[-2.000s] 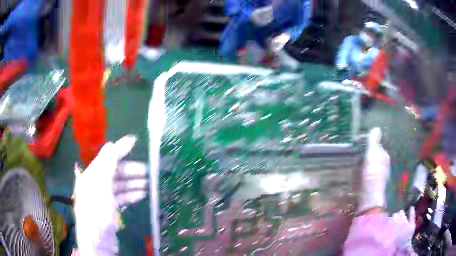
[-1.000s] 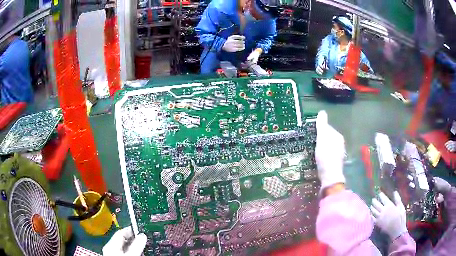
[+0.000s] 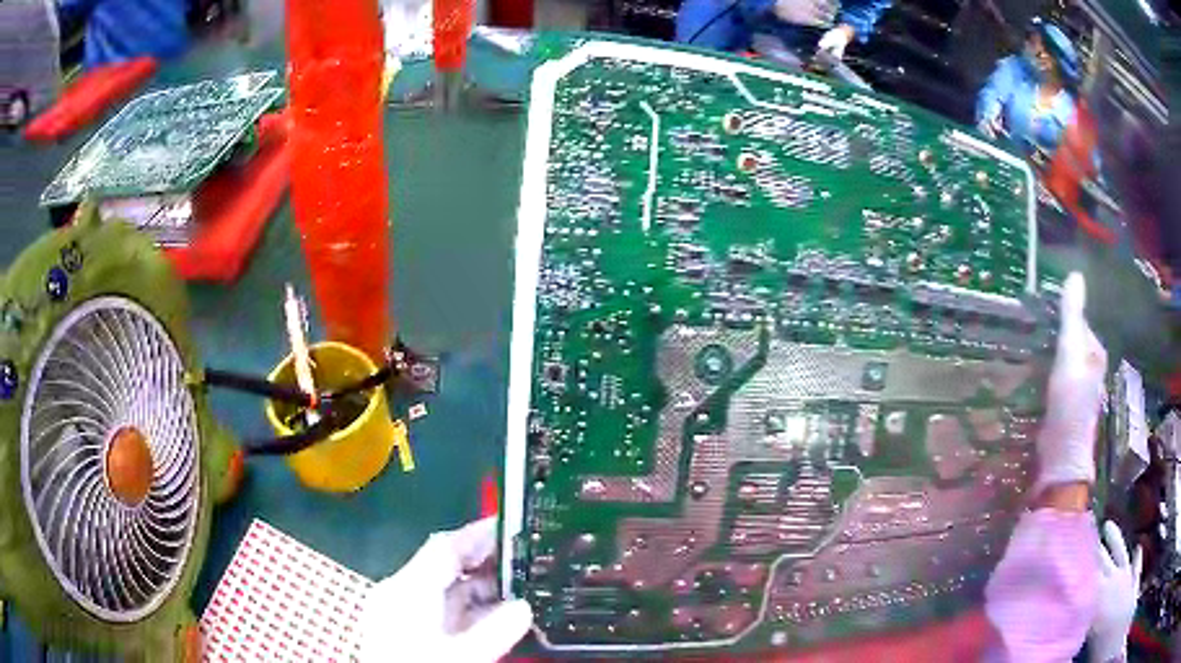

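Observation:
A large green circuit board [image 3: 609, 376] stands tilted up in front of me, its solder side with silvery areas and a white border facing me. My white-gloved left hand [image 3: 447, 602] grips its lower left corner. My white-gloved right hand [image 3: 1072, 389], with a pink sleeve above the glove, holds its right edge. The board's far side is hidden. A strip of red shows below its lower edge.
A green cartoon fan [image 3: 123, 453] stands at the left, beside a yellow cup [image 3: 339, 447] of tools. A sheet with red marks [image 3: 279, 602] lies below. A red-wrapped post [image 3: 337, 181] rises behind. Another board [image 3: 162, 143] lies upper left. A person [image 3: 1032, 97] in blue is at upper right.
The view has turned left, so fan, cup and post show further right. The board shows larger and more to the right, still held in both hands. More of the red-marked sheet shows.

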